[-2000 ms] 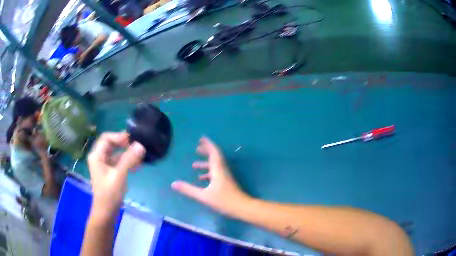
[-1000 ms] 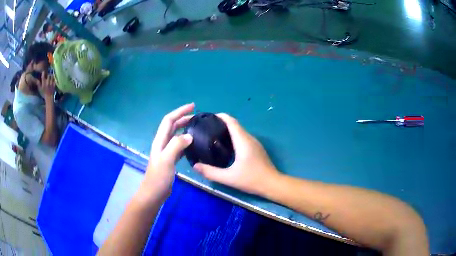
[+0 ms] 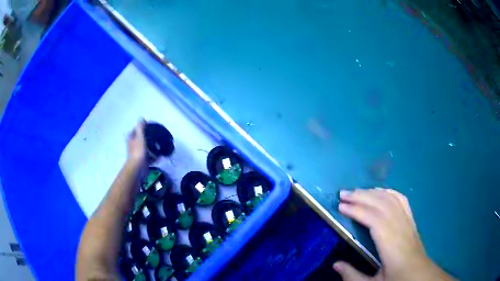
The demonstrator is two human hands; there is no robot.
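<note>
The blue crate [image 3: 49, 104] has a white liner sheet [image 3: 104, 126] on its bottom. Several round black housings [image 3: 198, 188] with green boards and small white blocks lie in rows at its near right end. My left hand [image 3: 136, 144] is inside the crate, blurred, with its fingers at the left edge of another black housing [image 3: 158, 139] over the liner, behind the rows. My right hand [image 3: 378, 219] is empty, fingers apart, at the bench's near edge, right of the crate.
The teal bench mat [image 3: 307, 82] spreads beyond the crate, with a pale metal-like edge strip [image 3: 205, 99] along the crate. A second, dark blue crate [image 3: 285, 247] sits below the bench edge, between the first crate and my right hand. A darker strip shows at top right.
The view has turned down to the crate. My left hand has carried the black housing from between both hands into the crate. My right hand has let go of it and is apart on the right.
</note>
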